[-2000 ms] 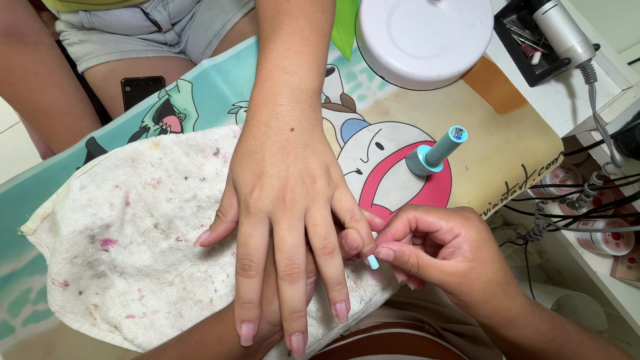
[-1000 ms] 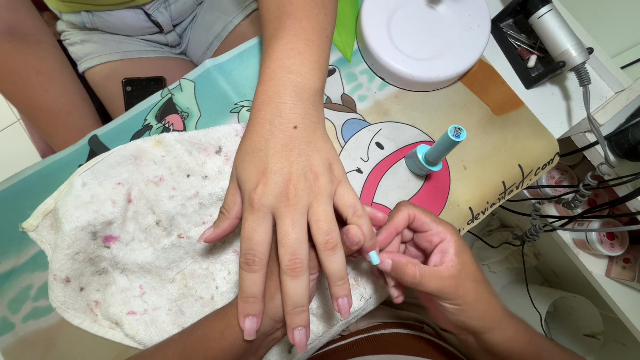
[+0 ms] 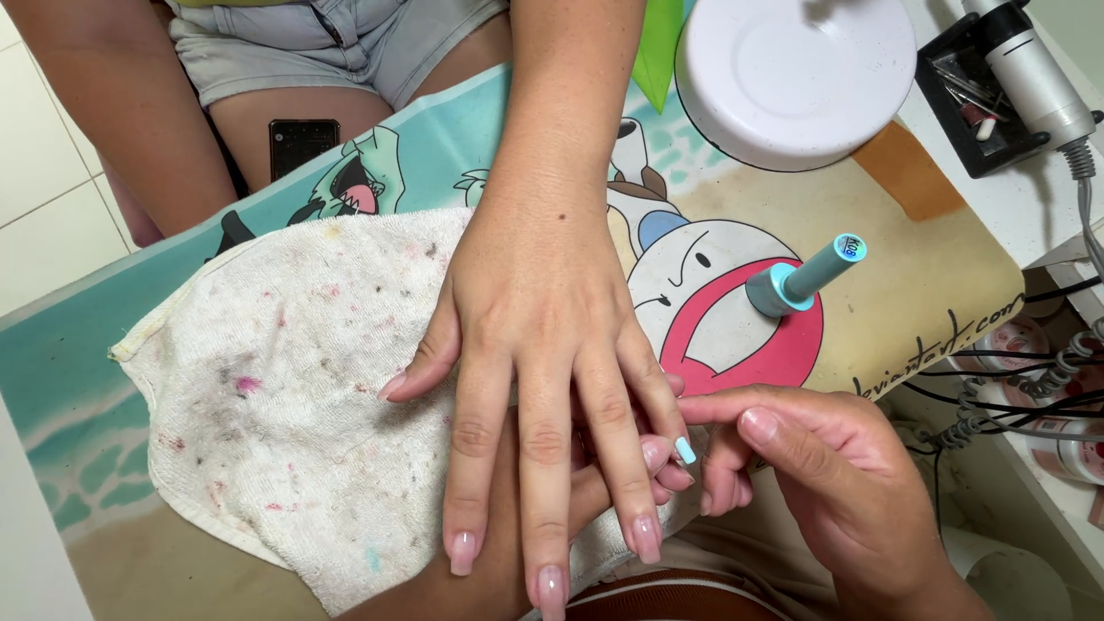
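Another person's hand (image 3: 543,319) lies palm down with fingers spread; its little fingernail is light blue, the other nails pinkish. Mostly hidden beneath it, my left hand (image 3: 595,500) holds the little finger between its fingertips. My right hand (image 3: 802,466) is just right of that finger, its index fingertip at the finger's side, thumb apart, holding nothing that I can see. A light blue nail polish bottle (image 3: 776,290) with its cap on stands tilted-looking on the printed mat (image 3: 906,250). Under the hands is a stained white towel (image 3: 328,388).
A round white lamp base or similar disc (image 3: 793,78) stands at the back. A silver nail drill handpiece (image 3: 1035,78) rests by a black tray (image 3: 957,129) of small tools. Cables (image 3: 992,397) and jars (image 3: 1065,448) are at the right. A phone (image 3: 302,147) lies on the person's thigh.
My right thumb and index finger, earlier close at the light blue nail, have moved apart from it, so the nail now shows fully. The other person's hand stays in place.
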